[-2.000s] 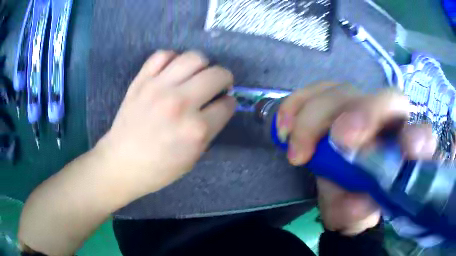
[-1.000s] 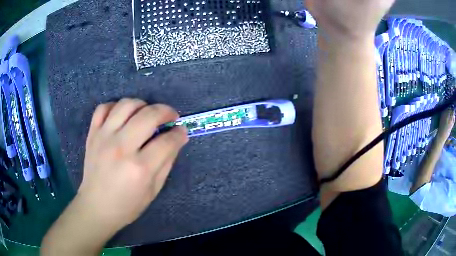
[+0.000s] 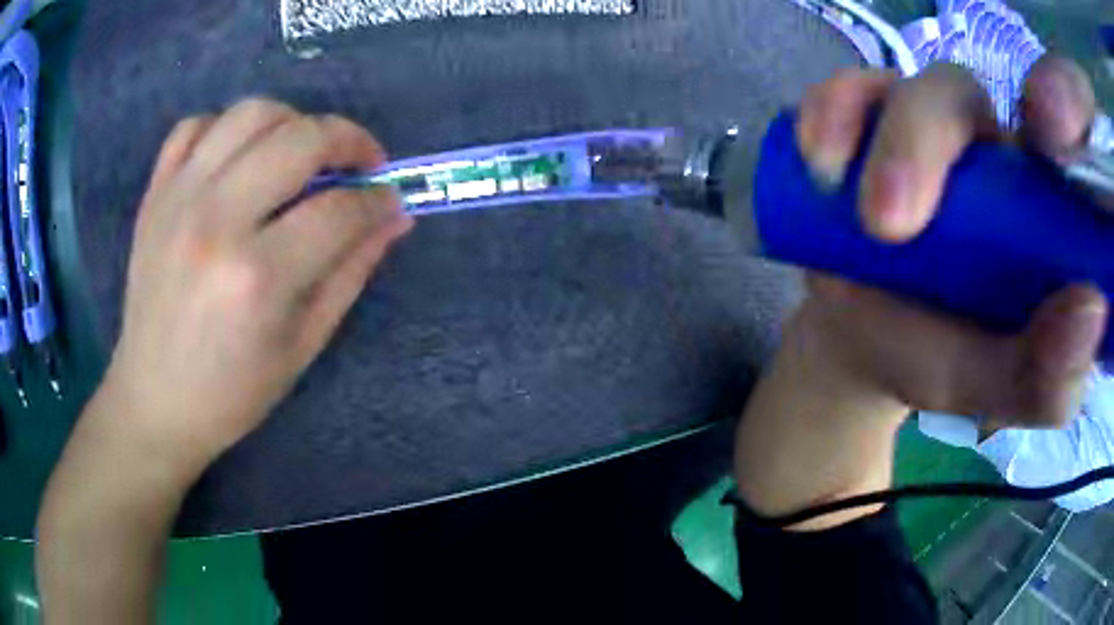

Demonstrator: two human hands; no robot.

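My left hand (image 3: 251, 263) grips the left end of the lavender housing half (image 3: 489, 199), which lies open side up over the mat. The green circuit board (image 3: 538, 173) sits inside the shell. My right hand (image 3: 904, 232) is wrapped around the bright blue electric screwdriver (image 3: 935, 226), held nearly level. Its metal nose (image 3: 706, 171) is at the right end of the shell and hides that end. The bit tip and any screw on it cannot be made out.
The dark grey work mat (image 3: 489, 354) lies under the work. The screw tray's silver heap (image 3: 452, 12) is at the top edge. Units with tips (image 3: 31, 208) lie at the left, more lavender units (image 3: 977, 49) at upper right. A black cord (image 3: 953, 492) crosses my right wrist. Light blue clothing (image 3: 1063, 446) shows at right.
Since one second ago, my right hand has come back from the top edge, now showing the blue screwdriver at the shell's right end. My left hand still holds the shell. The view has shifted.
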